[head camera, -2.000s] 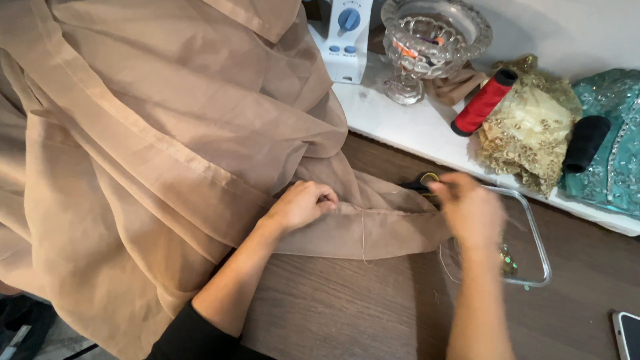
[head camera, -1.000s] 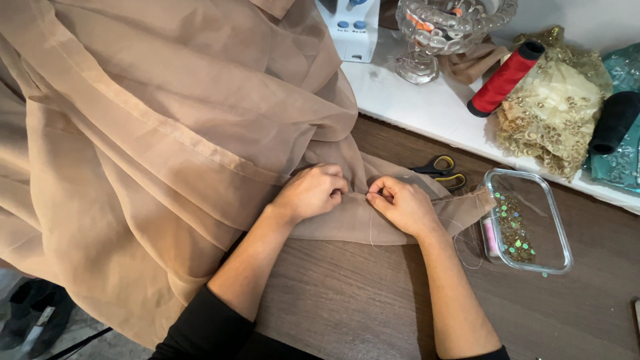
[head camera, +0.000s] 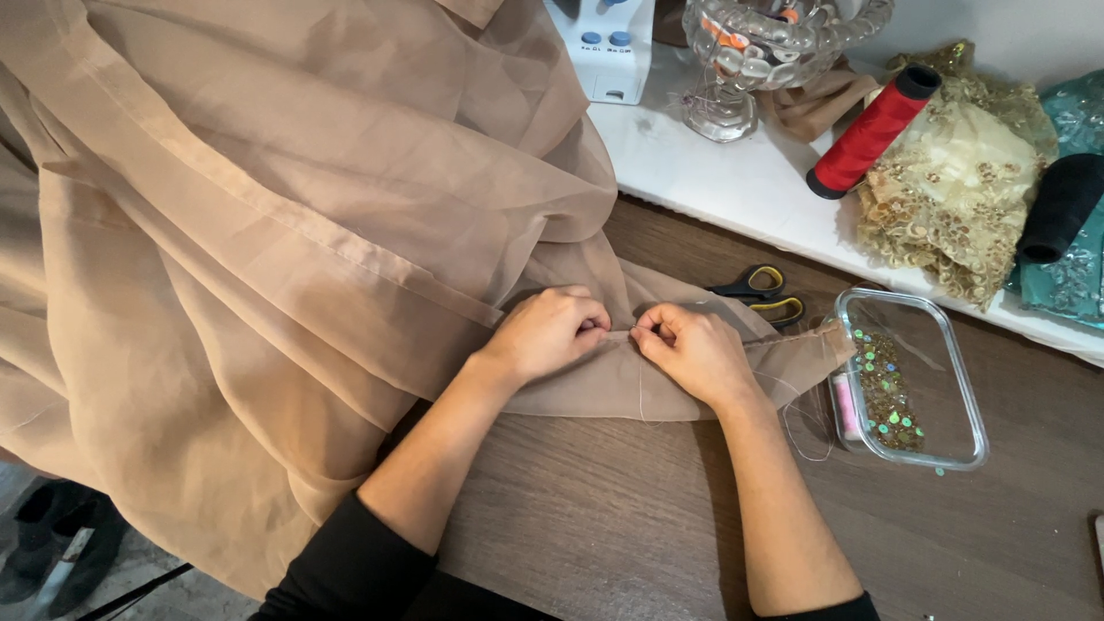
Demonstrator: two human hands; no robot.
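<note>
A large sheer tan fabric [head camera: 345, 155] covers the left half of the view and narrows to a folded edge across the wooden table. My left hand [head camera: 556, 332] pinches this edge between thumb and fingers. Just to its right, my right hand [head camera: 694, 349] pinches the same edge, its fingertips close to the left ones; a tiny dark tip shows there, too small to name. A thin thread [head camera: 641, 388] hangs down over the fabric between the hands. More loose thread [head camera: 806, 431] curls on the table right of my right hand. Black and yellow scissors [head camera: 763, 293] lie behind the fabric.
A clear container [head camera: 975, 423] holds sequins and beads [head camera: 888, 397], with a pink spool [head camera: 845, 405] at its left side. On the white shelf [head camera: 655, 155] stand a glass bowl [head camera: 724, 103], a red thread cone [head camera: 871, 134], a black cone [head camera: 1065, 207], gold lace [head camera: 957, 190] and part of a white machine [head camera: 608, 52].
My right hand has come from near the container and scissors to the fabric edge beside my left hand, where it stays over the last second. The scissors and sequins are now uncovered.
</note>
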